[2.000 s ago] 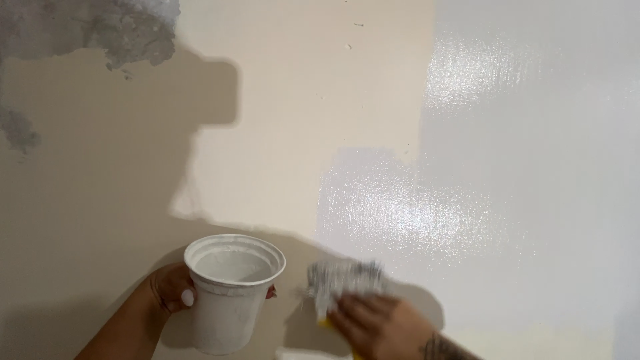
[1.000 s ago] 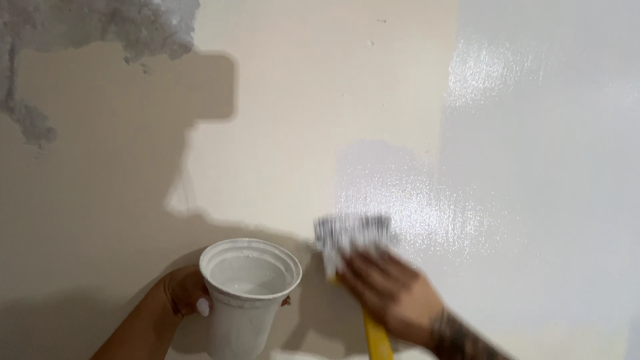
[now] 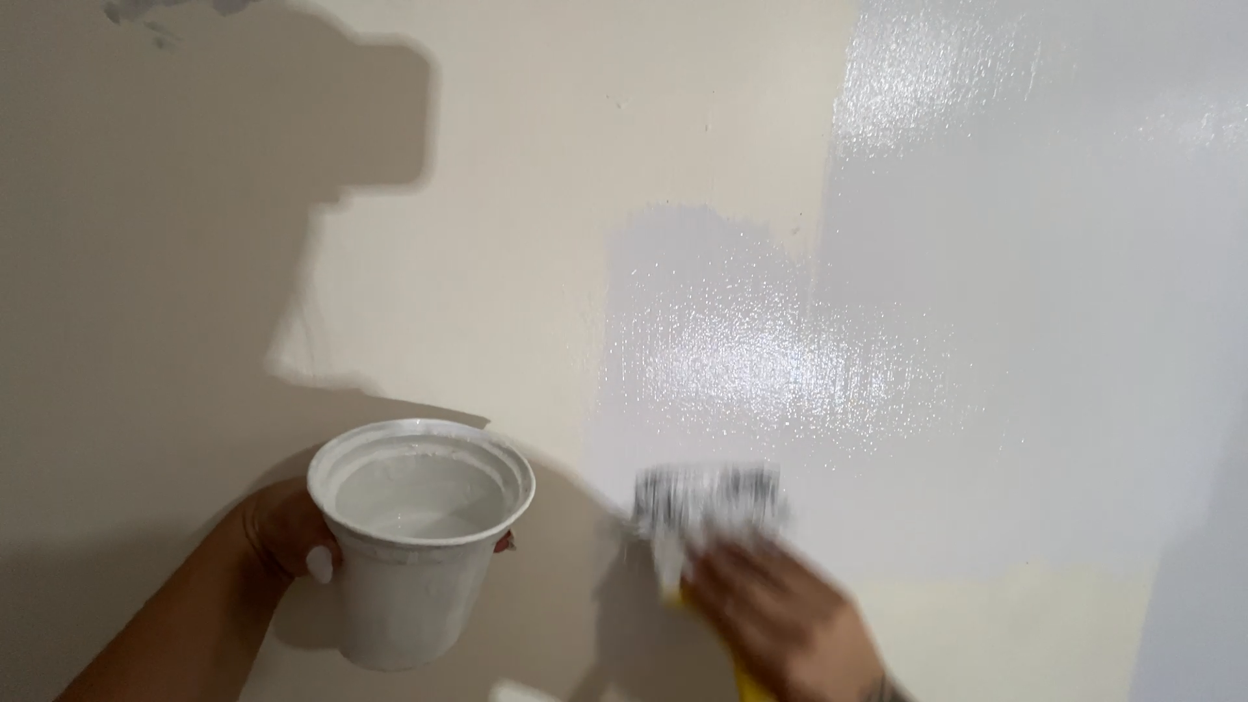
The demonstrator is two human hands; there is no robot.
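A white plastic tub [image 3: 414,604] with pale liquid, seemingly paint, inside it is held by my left hand [image 3: 292,536], the thumb on its near left side and a fingertip showing at the right. My right hand [image 3: 790,624], blurred, grips a wide paintbrush [image 3: 707,497] with a yellow handle. The brush's dark bristles, coated in pale paint, lie against the wall [image 3: 468,263] at the lower edge of a glossy wet pale grey patch [image 3: 702,292].
A larger pale grey painted area covers the wall's right side, with cream wall below it. Dark grey blotches [image 3: 175,10] mark the top left. Shadows of the person and the tub fall across the left and lower wall.
My right hand has moved the brush on the wall, and the wet grey patch now reaches farther left and down. My left hand still holds the tub. The view has shifted somewhat.
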